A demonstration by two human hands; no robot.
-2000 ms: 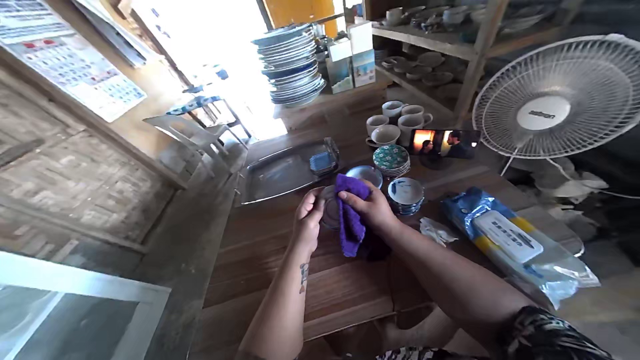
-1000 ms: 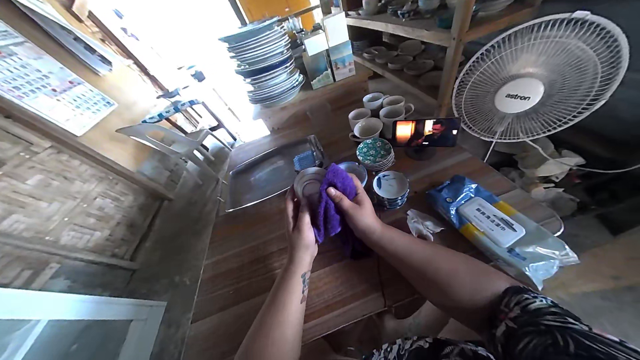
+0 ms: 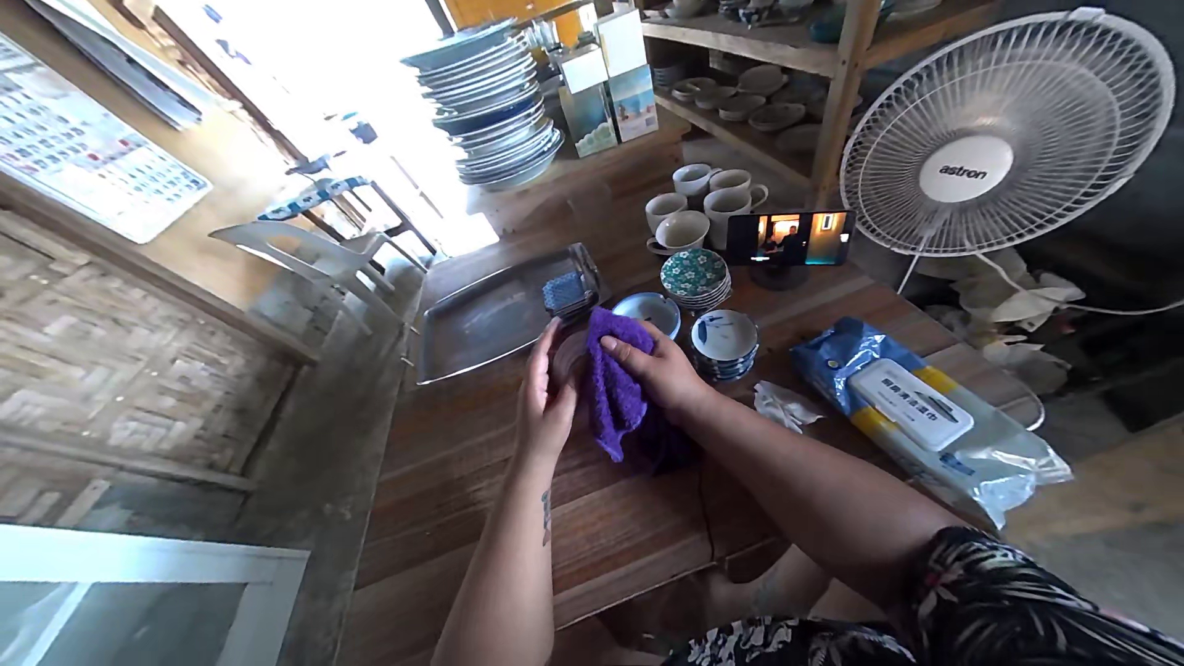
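Note:
My left hand holds a small round dish, mostly hidden by my fingers and a purple cloth. The cloth is gripped in my right hand, its thumb on top, and lies against the dish. Just beyond the hands is a blue-rimmed bowl. To its right stand a stack of small white-and-blue dishes and a stack with a green floral dish on top. Behind my left hand lies a metal tray with a blue patterned item at its right end.
Several mugs stand behind the dishes, beside a propped phone. A wipes pack and crumpled tissue lie right. A white fan stands at back right, a tall plate stack at the back.
A second ago the dish's round face showed more plainly; now the cloth and my fingers cover most of it. Both hands still hold the same things.

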